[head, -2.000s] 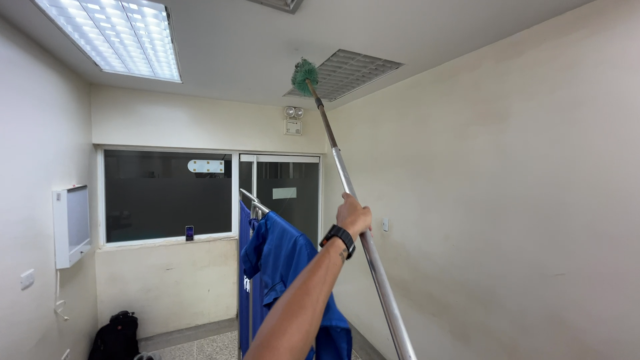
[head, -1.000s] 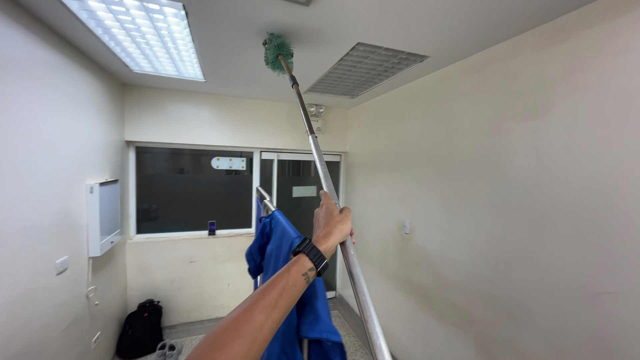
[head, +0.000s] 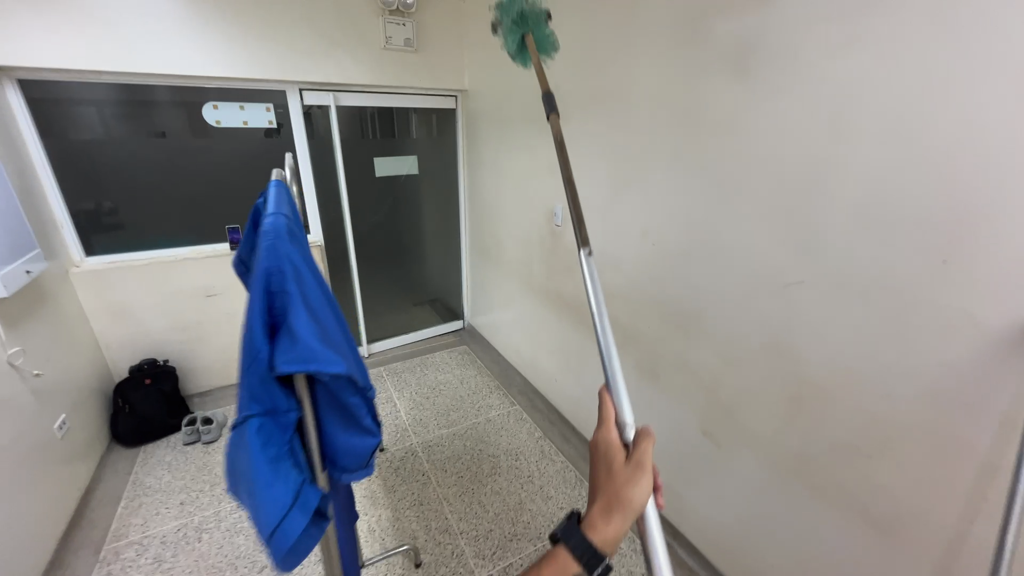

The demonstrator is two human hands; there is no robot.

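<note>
My left hand (head: 622, 472), with a black watch on its wrist, is closed around the silver lower section of a telescopic pole (head: 606, 336) at the lower centre right. The pole leans up to the left, and a darker, thinner section leads to a fluffy green duster head (head: 524, 30) at the top edge. That head shows against the pale wall; whether it touches is unclear. Left of my hand, a blue cloth garment (head: 300, 320) hangs over a metal stand (head: 308, 424). The pole's lower end runs out of view. My right hand is not in view.
Ahead are a dark window (head: 152, 176) and a white-framed glass sliding door (head: 408, 240). A black backpack (head: 150, 404) and grey shoes (head: 202, 428) rest on the speckled floor by the left wall. The stand's metal foot (head: 392, 554) sticks out below. A long wall (head: 800, 240) runs along the right.
The view has tilted down, and the ceiling panels have left it. The duster head was up by the ceiling and now shows against the right wall. My left hand still grips the pole.
</note>
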